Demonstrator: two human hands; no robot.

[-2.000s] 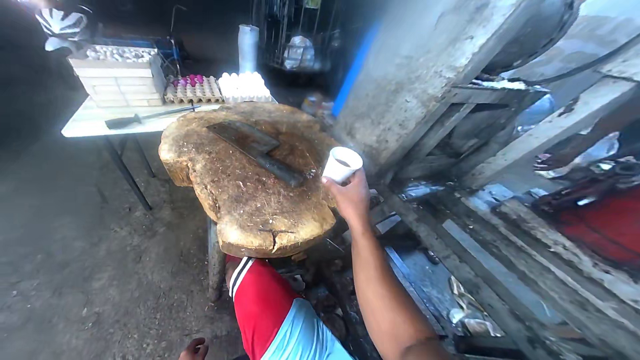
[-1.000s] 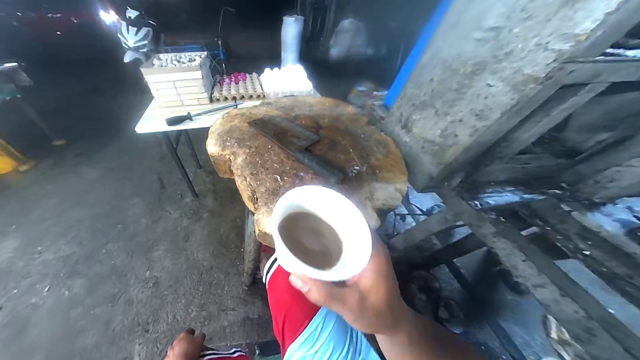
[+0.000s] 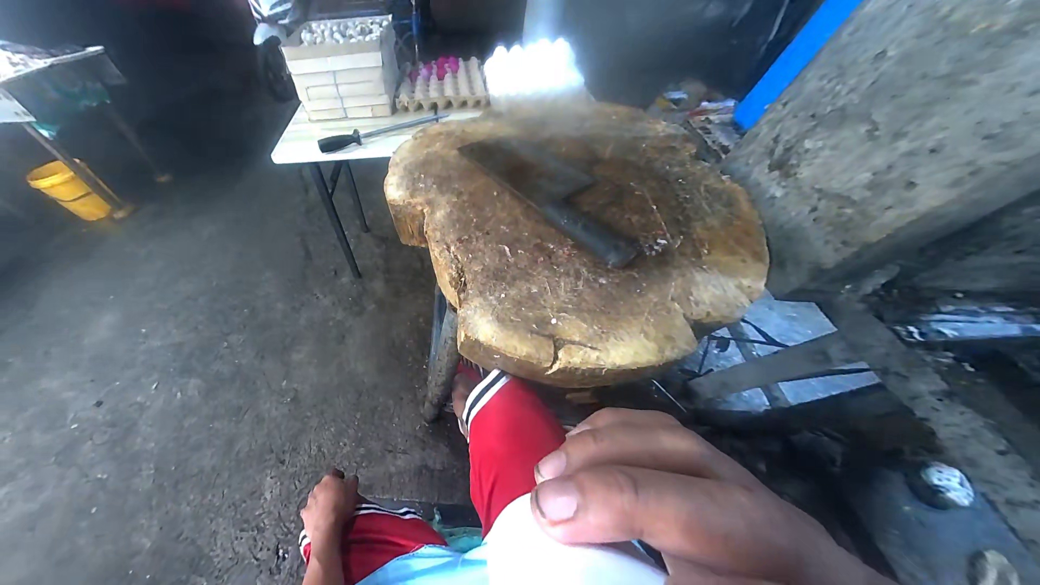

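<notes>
Close to the camera at the bottom, my right hand [image 3: 674,487] grips a white cup [image 3: 540,548], whose side shows while its opening is out of view. My left hand [image 3: 329,504] rests by my left knee, with nothing seen in it; its fingers are too small and partly hidden to judge. Beyond both hands stands a thick wooden chopping block [image 3: 569,301], stained and cracked at its near edge. A dark cleaver [image 3: 544,183] lies flat on the block, its handle pointing toward the near right.
Behind the block, a white table [image 3: 284,150] carries a black-handled sharpening steel [image 3: 341,141], a stack of pale boxes [image 3: 340,81] and egg trays [image 3: 443,96]. A yellow bucket [image 3: 69,191] stands far left. A concrete pillar [image 3: 877,138] and timber framing [image 3: 780,366] are at right.
My right hand has brought the white cup from beside the block's right edge in to my body, close to the camera. The cleaver remains on the block.
</notes>
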